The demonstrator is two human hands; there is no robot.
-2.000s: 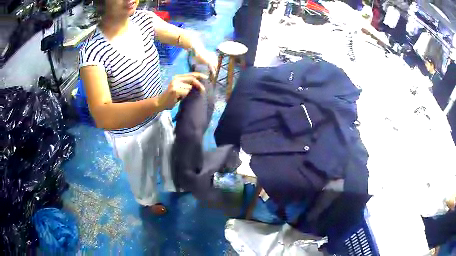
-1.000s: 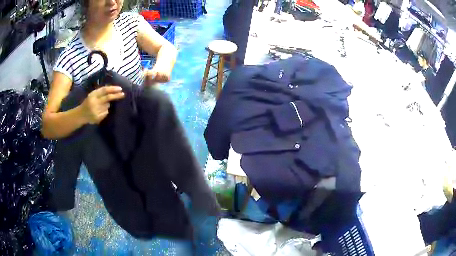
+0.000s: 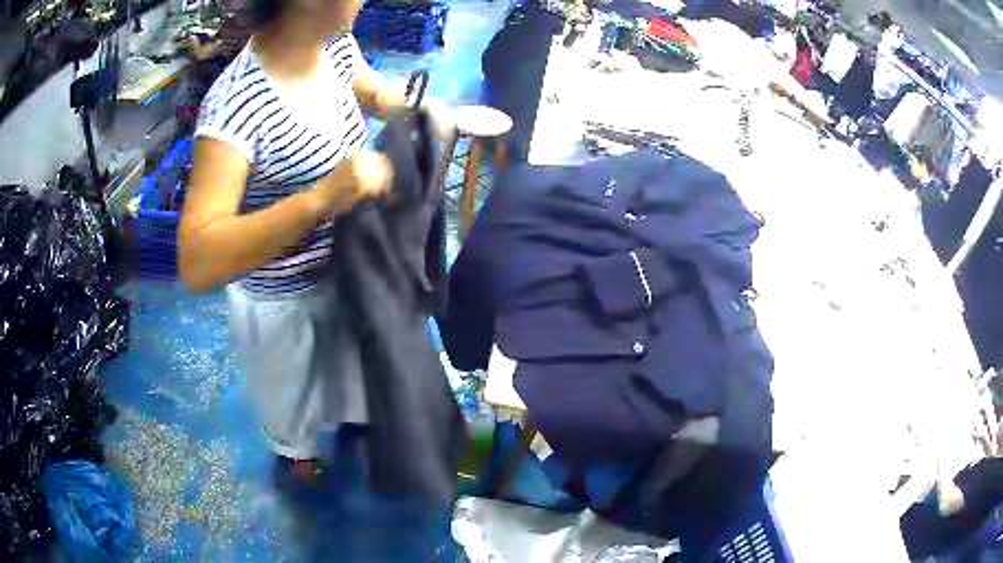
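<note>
A heap of dark navy garments [image 3: 616, 286] lies on the near left end of a long white-topped table [image 3: 847, 330] and hangs over its edge. It shows small buttons and a thin white strip. Its lower part reaches a blue lattice crate [image 3: 753, 539] at the bottom edge. Neither of my hands can be made out in the picture. A person in a striped top [image 3: 291, 138] stands left of the table and holds a charcoal garment [image 3: 396, 319] with a dark hanger hook at its top.
Dark clothes in shiny plastic [image 3: 55, 319] stand at the left, with a blue bundle [image 3: 88, 511] below. A round-topped stool [image 3: 482, 121] is behind the person. White cloth [image 3: 561, 533] lies at the bottom. Blue crates [image 3: 165, 214] stand on the blue floor [image 3: 182, 407].
The person has turned sideways, and the charcoal garment, spread towards me a second ago, now hangs narrow between the person and the table. The view has shifted slightly. The navy heap keeps its shape.
</note>
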